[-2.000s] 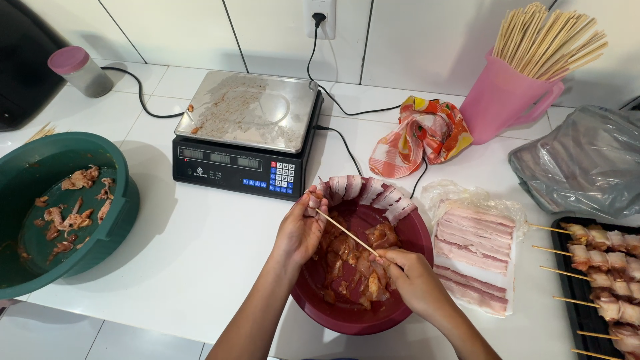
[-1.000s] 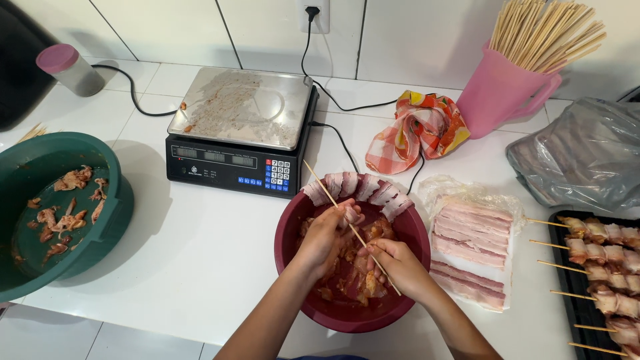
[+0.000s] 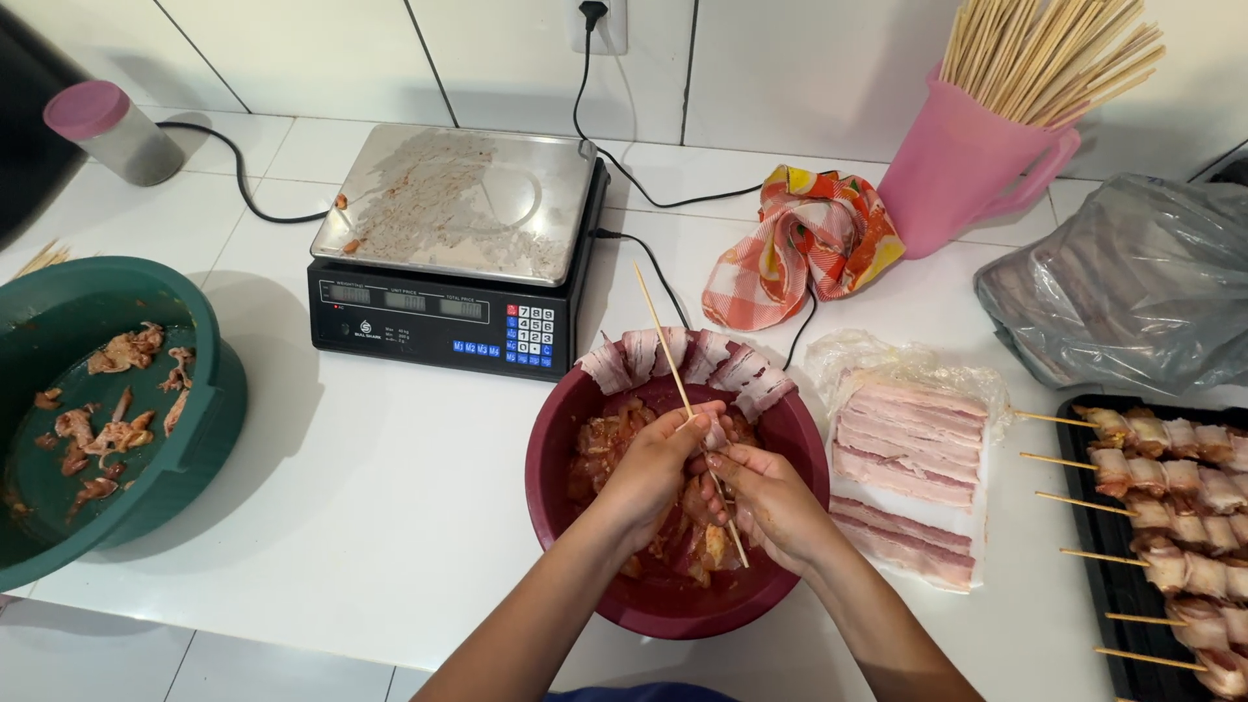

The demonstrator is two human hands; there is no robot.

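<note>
Over a dark red plastic basin (image 3: 673, 619), my left hand (image 3: 655, 468) and my right hand (image 3: 770, 497) meet around a wooden skewer (image 3: 663, 336). A small strip of bacon (image 3: 717, 431) shows between the fingers at the skewer. The skewer slants, its upper end toward the scale and its lower end beside my right hand. Marinated raw meat chunks (image 3: 609, 439) lie in the basin below, partly hidden by my hands. Several short bacon pieces (image 3: 709, 356) hang over the basin's far rim. Bacon strips (image 3: 912, 429) lie on plastic just right of the basin.
A black tray (image 3: 1097, 575) of bacon-wrapped skewers (image 3: 1170, 473) is at the right, below a grey plastic bag (image 3: 1121, 283). Behind stand a digital scale (image 3: 458, 205), a checked cloth (image 3: 799, 244) and a pink jug (image 3: 960, 166) of skewers. A green basin (image 3: 219, 419) with meat scraps sits left, near a lidded jar (image 3: 117, 132).
The skewer has turned from a flatter slant to a steeper one, its upper end now pointing away from me. My hands have come closer together around it and the bacon.
</note>
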